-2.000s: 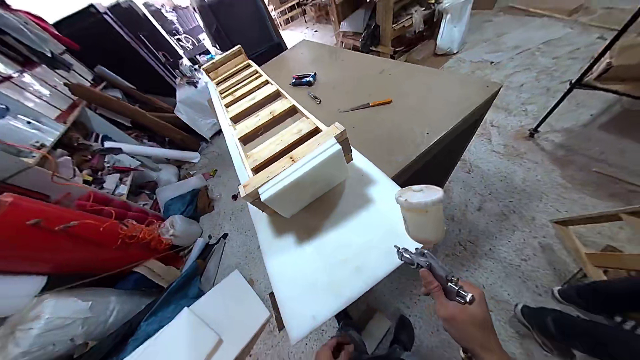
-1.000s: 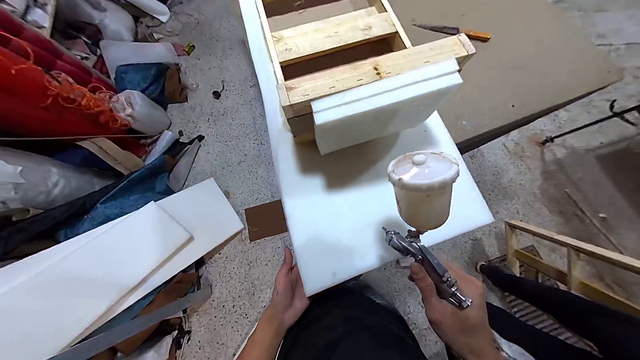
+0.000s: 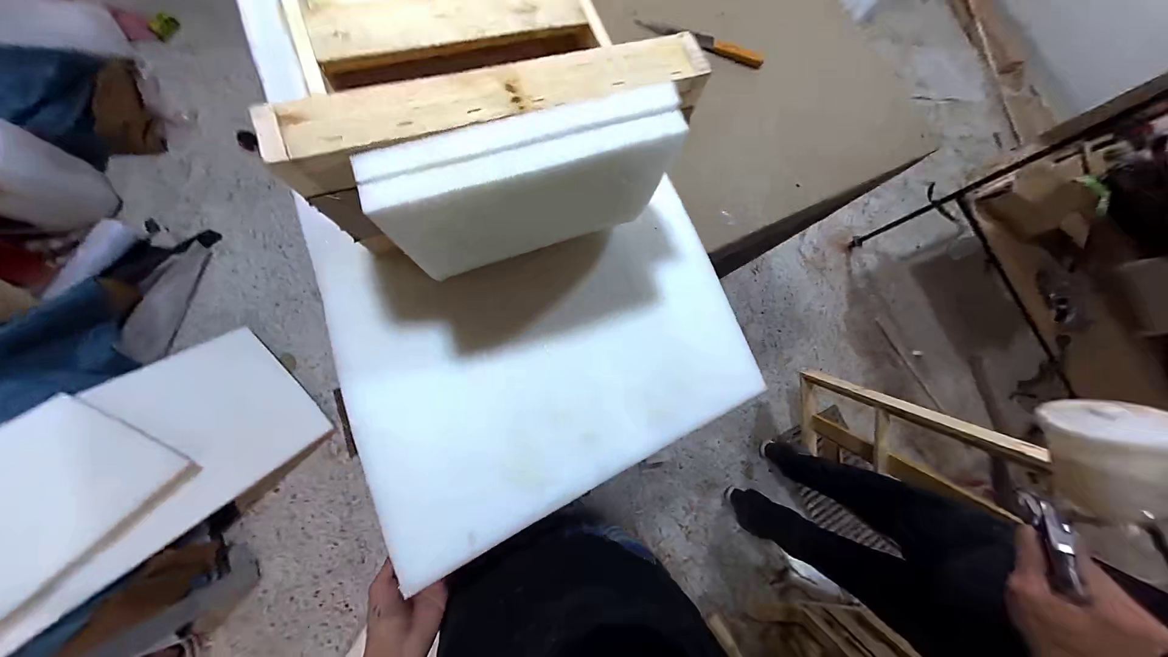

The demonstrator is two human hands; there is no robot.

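My left hand [image 3: 404, 610] grips the near left corner of a large white foam sheet [image 3: 538, 429]. Far to the right, at the frame's edge, my right hand [image 3: 1063, 584] holds a metal spray gun [image 3: 1054, 547] with a pale cup [image 3: 1118, 456] on top, clear of the foam. A slatted wooden frame [image 3: 484, 105] lies over the far part of the sheet. Against its near end stand two small white foam pieces [image 3: 538, 187], which cast a shadow on the sheet.
The brown tabletop [image 3: 794, 137] bears a knife with an orange handle [image 3: 735, 53]. White boards [image 3: 201, 420] lie at the left beside blue fabric [image 3: 55, 338]. At the right are a person's dark-clothed legs [image 3: 876, 511], another wooden frame [image 3: 931, 422] and a metal stand [image 3: 912, 214].
My right hand has moved the spray gun from above the foam sheet's near right part out to the right. My left hand stays at the sheet's near left corner. The view has shifted.
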